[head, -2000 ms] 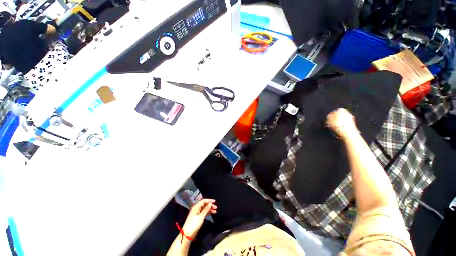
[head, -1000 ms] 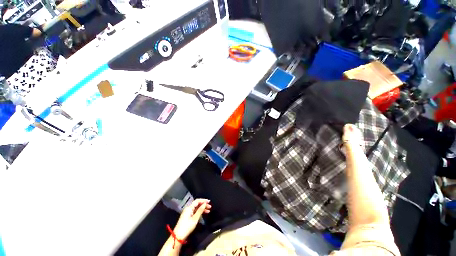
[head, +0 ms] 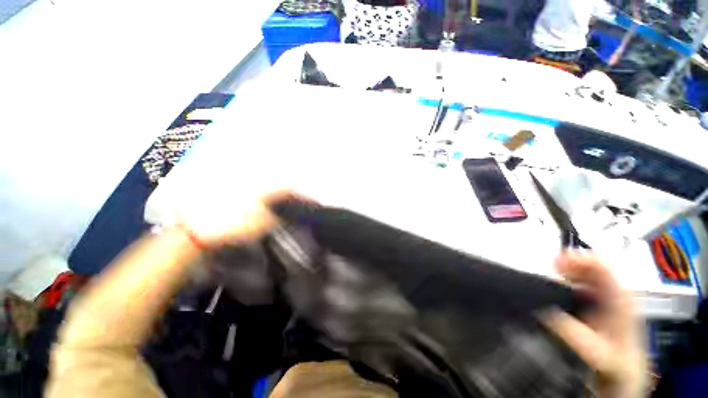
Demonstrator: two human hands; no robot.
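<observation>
The plaid garment panel (head: pixel 349 284) with black cloth along its upper edge (head: pixel 404 245) stretches between my hands at the table's front edge. It is blurred by motion. My left hand (head: pixel 241 221) is shut on its left end, at the table surface. My right hand (head: pixel 594 311) is shut on its right end, near the shears; the fingers are blurred. The presser foot and needle area (head: pixel 441 151) of the sewing machine shows beyond the cloth.
A smartphone (head: pixel 494 190) and black-handled shears (head: pixel 553 206) lie on the white table (head: pixel 334 148). Orange scissors (head: pixel 670 257) lie at the far right. The control panel (head: pixel 636 165) is at the right. A blue crate (head: pixel 299 33) and a person (head: pixel 563 27) are beyond the table.
The view has swung left to the table. My right hand has brought the plaid cloth from the pile on the right up to the table edge. My left hand has risen and taken hold of it.
</observation>
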